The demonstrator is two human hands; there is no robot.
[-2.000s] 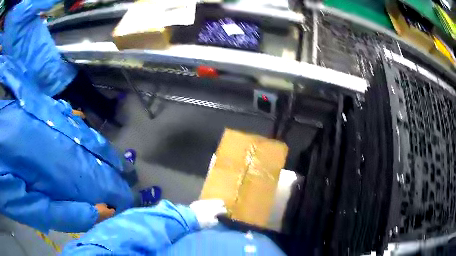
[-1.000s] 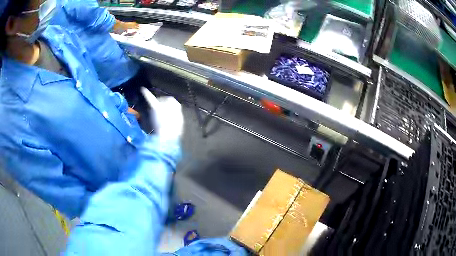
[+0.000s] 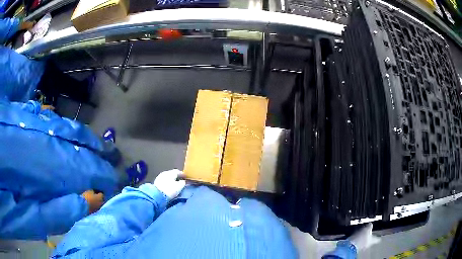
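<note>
A brown carton (image 3: 225, 139) with shiny tape along its centre seam rests on a pale flat surface (image 3: 274, 157), low in front of me. My left hand (image 3: 169, 183), in a white glove, is at the carton's near left corner; its fingertips are partly hidden there, so I cannot tell if it grips. My right hand (image 3: 360, 238), gloved and blurred, is at the near lower edge of a tall stack of black cutout frames (image 3: 425, 106). Its fingers are mostly hidden under the pale edge of the stack. A black bin rim (image 3: 324, 235) shows below the frames.
A metal-railed bench (image 3: 202, 19) crosses the top, with another carton (image 3: 100, 14) on it. A person in a blue smock (image 3: 50, 162) stands at the left, with another behind. A switch box (image 3: 235, 54) hangs under the bench. Yellow-black tape (image 3: 425, 246) marks the floor.
My left hand was raised towards the person and is now down at the carton's corner. My right hand has come into view at the frame stack. The view has turned right and down.
</note>
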